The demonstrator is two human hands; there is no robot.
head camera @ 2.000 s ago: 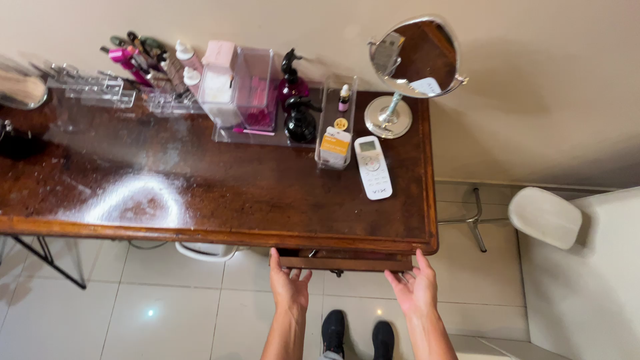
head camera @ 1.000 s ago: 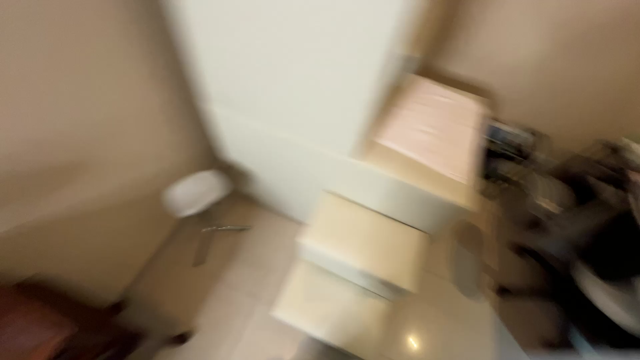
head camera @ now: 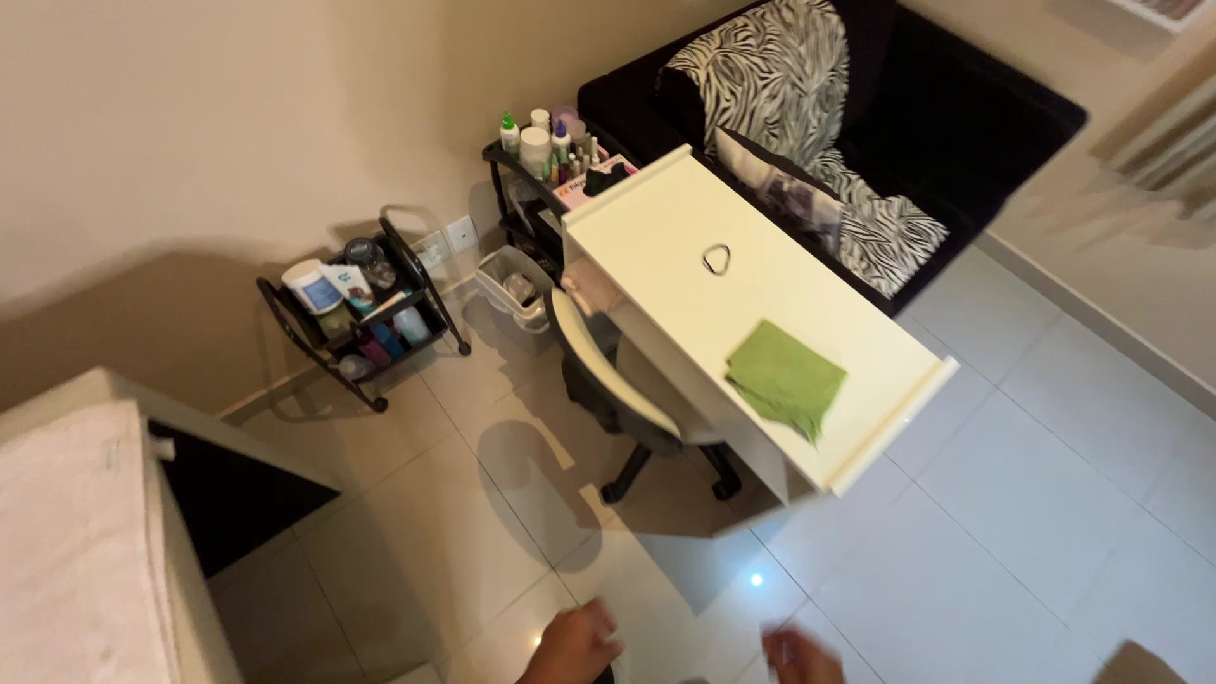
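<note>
My left hand [head camera: 573, 644] is at the bottom centre, blurred, its fingers curled, over the tiled floor. To its right my right hand [head camera: 801, 655] shows at the lower edge, also blurred and curled. Neither touches anything that I can see. Ahead of both hands stands a cream desk [head camera: 665, 228]. On it lie a folded green cloth [head camera: 788, 375] and, farther back, a small dark ring-like loop [head camera: 716, 259].
A swivel chair [head camera: 617, 370] is tucked against the desk's left side, near a waste bin [head camera: 513, 285]. Two black trolleys with bottles stand by the wall [head camera: 332, 123]. A black sofa [head camera: 969, 114] with zebra-print covers is behind. A towel-covered surface [head camera: 76, 541] is at left.
The view has swung far from the wooden table to the cream desk. Two seconds ago both hands were at the wooden table's front edge by a drawer; now they are over the floor.
</note>
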